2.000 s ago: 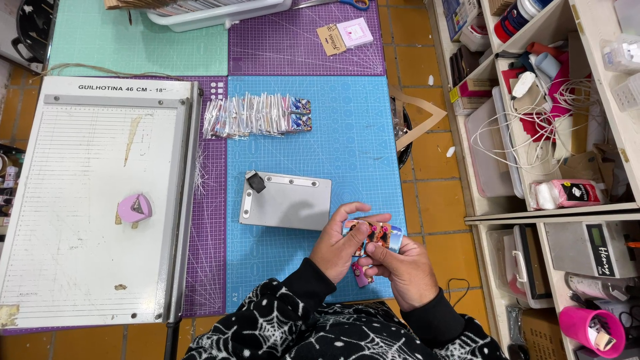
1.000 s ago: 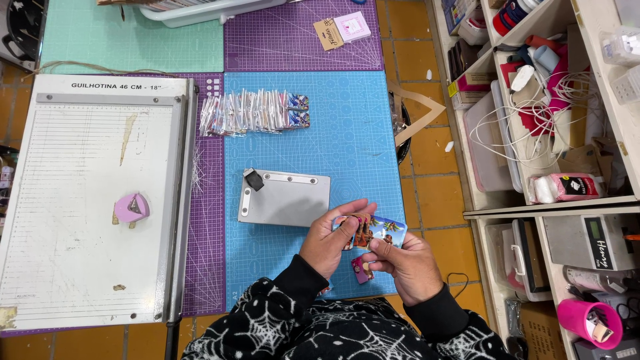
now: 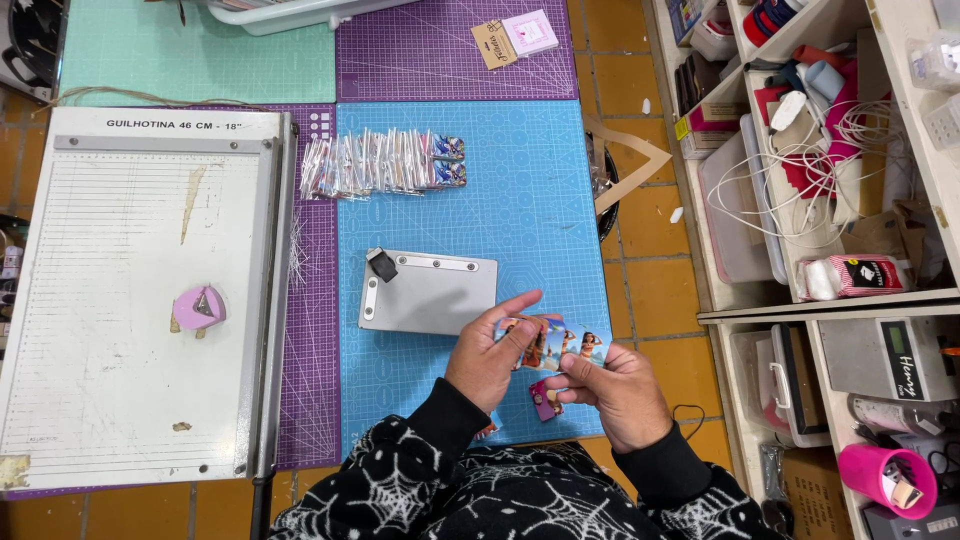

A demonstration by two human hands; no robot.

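Note:
Several small printed picture cards (image 3: 552,343) are fanned out between my two hands, above the near right part of the blue cutting mat (image 3: 517,225). My left hand (image 3: 491,349) grips the left end of the fan, thumb on top. At the right end, my right hand (image 3: 619,390) pinches the cards between thumb and fingers. A pink printed card (image 3: 546,401) lies on the mat just below, partly hidden by my right fingers. Near my left wrist another printed piece (image 3: 487,427) shows, mostly covered by the sleeve. A grey metal device with a black clip (image 3: 439,292) lies left of my hands.
A row of cards in clear sleeves (image 3: 375,165) lies farther back. The guillotine paper cutter (image 3: 135,300), with a lilac tool (image 3: 199,307) on it, fills the left. A white tray (image 3: 292,15) and two tags (image 3: 514,37) lie at the back. Shelves (image 3: 705,300) stand right, beyond the floor.
The cards are now fanned out wider between my hands. My right hand held the cards closer to my left one two seconds ago.

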